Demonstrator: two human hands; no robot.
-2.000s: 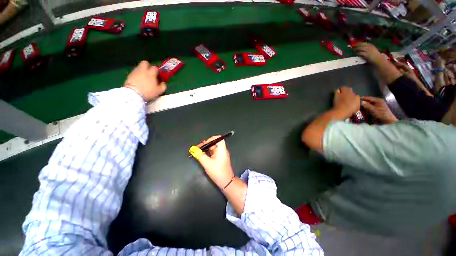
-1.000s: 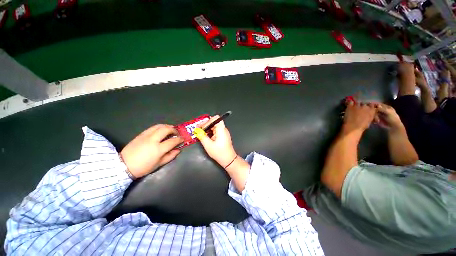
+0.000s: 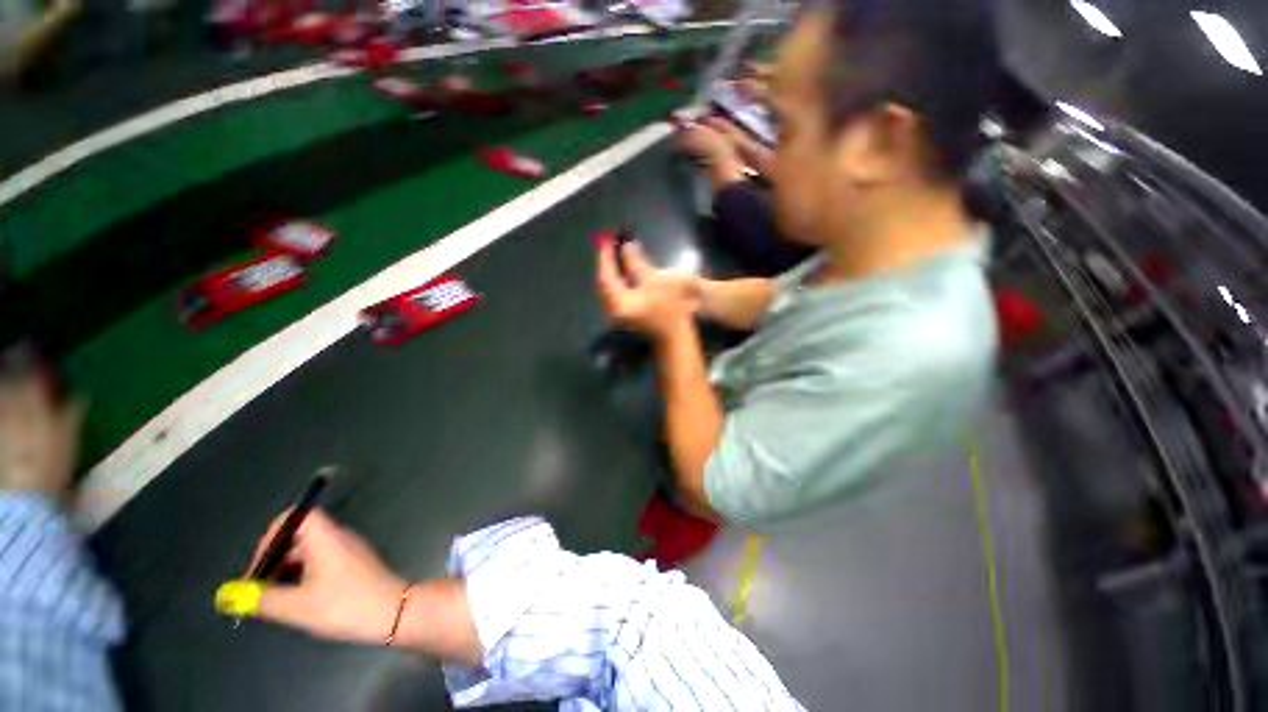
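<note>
My right hand (image 3: 327, 584) holds a slim black pen-like tool (image 3: 295, 522) with a yellow section (image 3: 241, 598) by the fingertips, above the dark bench. My left hand (image 3: 38, 424) is blurred at the far left edge, by the white rail and green belt; whether it holds anything cannot be told. A red unit (image 3: 421, 309) with a white printed label lies by the rail on the bench side, apart from both hands. Two more red units (image 3: 244, 288) lie close together on the belt.
A person in a grey-green shirt (image 3: 862, 376) sits to the right, hands raised with a small red and black part (image 3: 613, 242). More red units (image 3: 515, 162) lie farther along the green belt. A white rail (image 3: 459, 245) edges the bench. Racks stand at the far right.
The view has swung right. My left hand has left the bench for the rail side, and the red unit is no longer at my right hand. My right hand still holds the tool.
</note>
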